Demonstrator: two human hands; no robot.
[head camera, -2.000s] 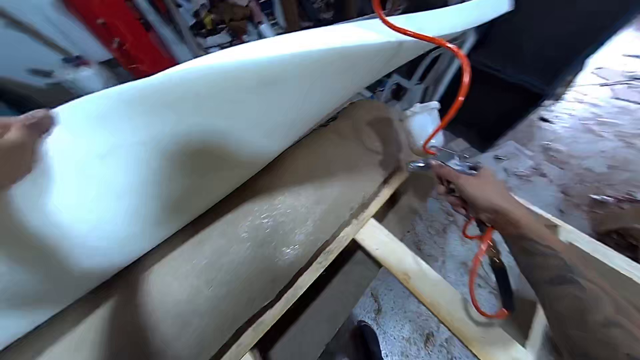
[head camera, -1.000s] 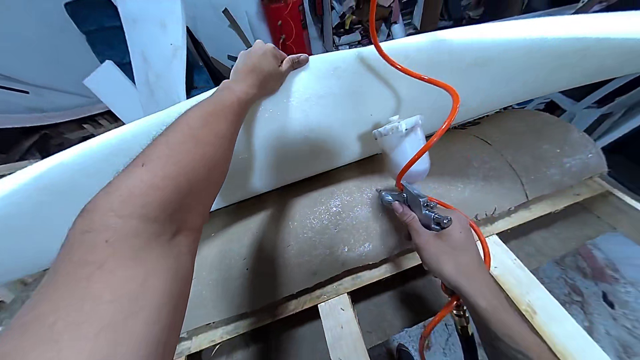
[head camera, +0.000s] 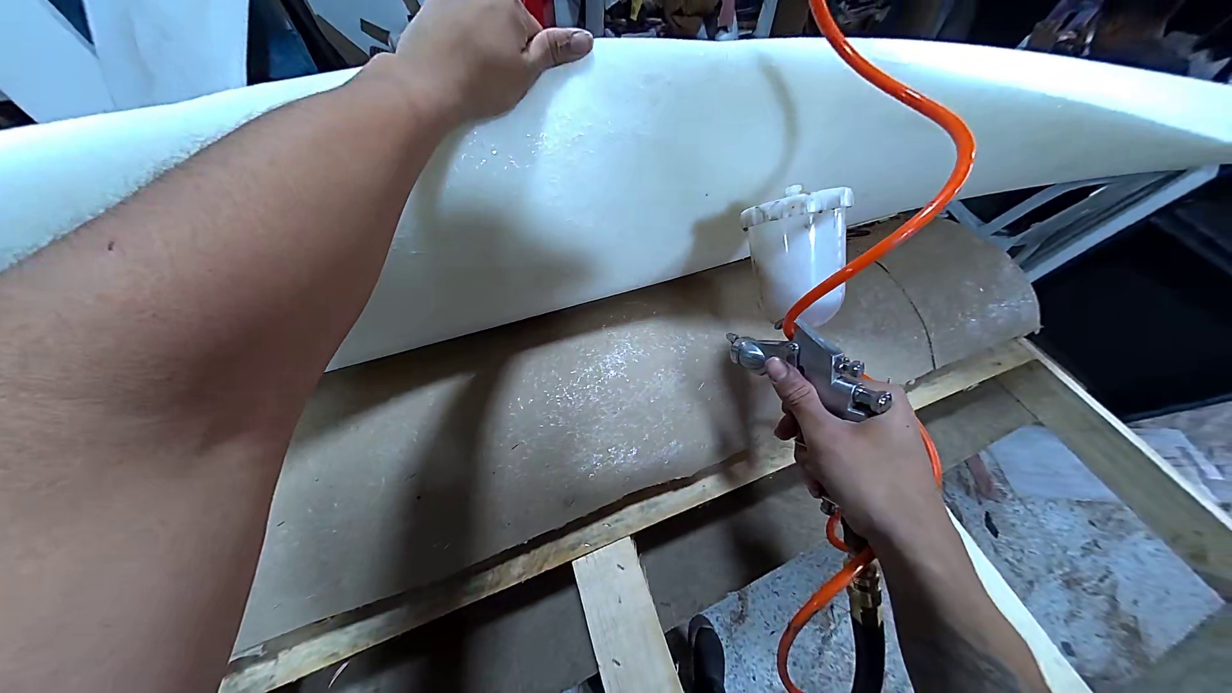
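Observation:
My right hand (head camera: 857, 443) grips a metal spray gun (head camera: 818, 371) with a white plastic cup (head camera: 799, 255) on top. An orange coiled hose (head camera: 948, 125) loops past the cup, and its lower part hangs below the hand. At the upper left my left hand (head camera: 481, 58) holds the top edge of a white foam sheet (head camera: 664, 164), fingers behind it and thumb in front. Under the raised sheet, a curved brown board panel (head camera: 577, 414) shows glistening wet strands. The gun's nozzle is over this panel, pointing left.
A wooden frame rail (head camera: 539, 563) runs along the panel's lower edge, with a wooden crosspiece (head camera: 626, 611) below it. White foam pieces (head camera: 173, 48) stand at the upper left. Dark upholstery (head camera: 1136, 298) lies at the right. The floor (head camera: 780, 616) is littered with scraps.
Since two seconds ago the view has swung considerably. The spray gun now sits over the panel's middle instead of near its end. My left hand still has the foam's edge.

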